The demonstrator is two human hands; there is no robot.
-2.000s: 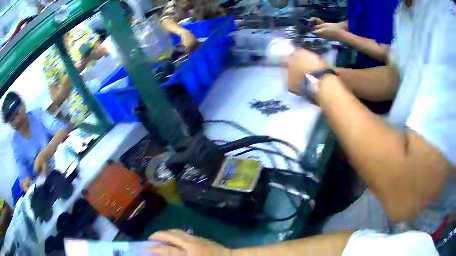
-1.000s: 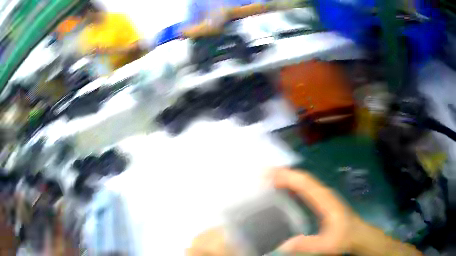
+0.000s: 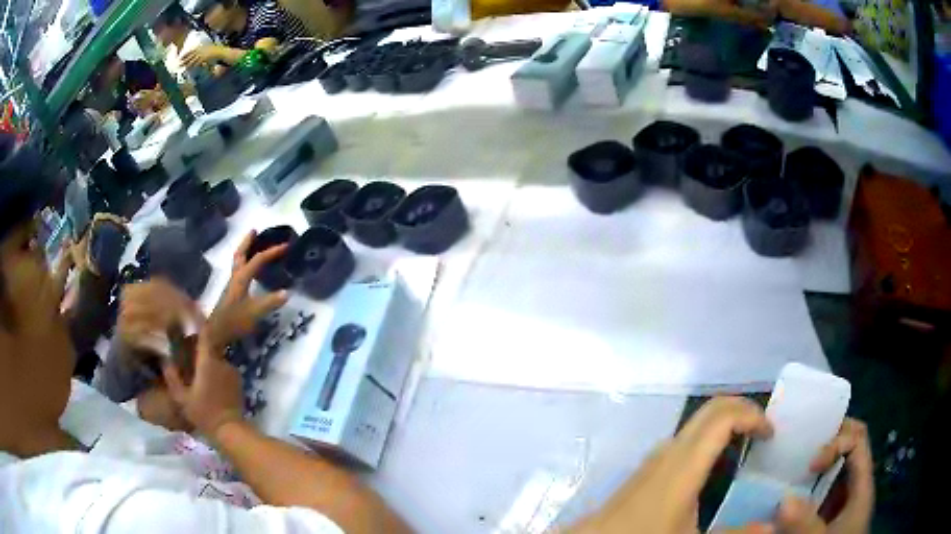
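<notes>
A pale retail box (image 3: pixel 753 503) with a raised white end flap (image 3: pixel 801 422) is at the lower right, cut off by the bottom edge. My left hand (image 3: pixel 693 459) grips it from the left, with fingers at the flap's base. My right hand (image 3: pixel 850 475) holds its right side, partly cut off below. The inside of the box is not clearly visible. Another retail box (image 3: pixel 360 370), pale blue with a dark fan picture, lies on the white paper further left.
Black open-topped cups (image 3: pixel 714 177) stand in clusters across the white paper (image 3: pixel 626 313). A person (image 3: pixel 63 344) works close on the left beside small dark parts (image 3: pixel 261 360). More boxes (image 3: pixel 579 65) lie at the back. A red-brown box (image 3: pixel 899 245) stands at the right.
The view has swung left along the bench and steadied. The box in my hands now shows at the lower right with its white flap raised. Both hands are on it.
</notes>
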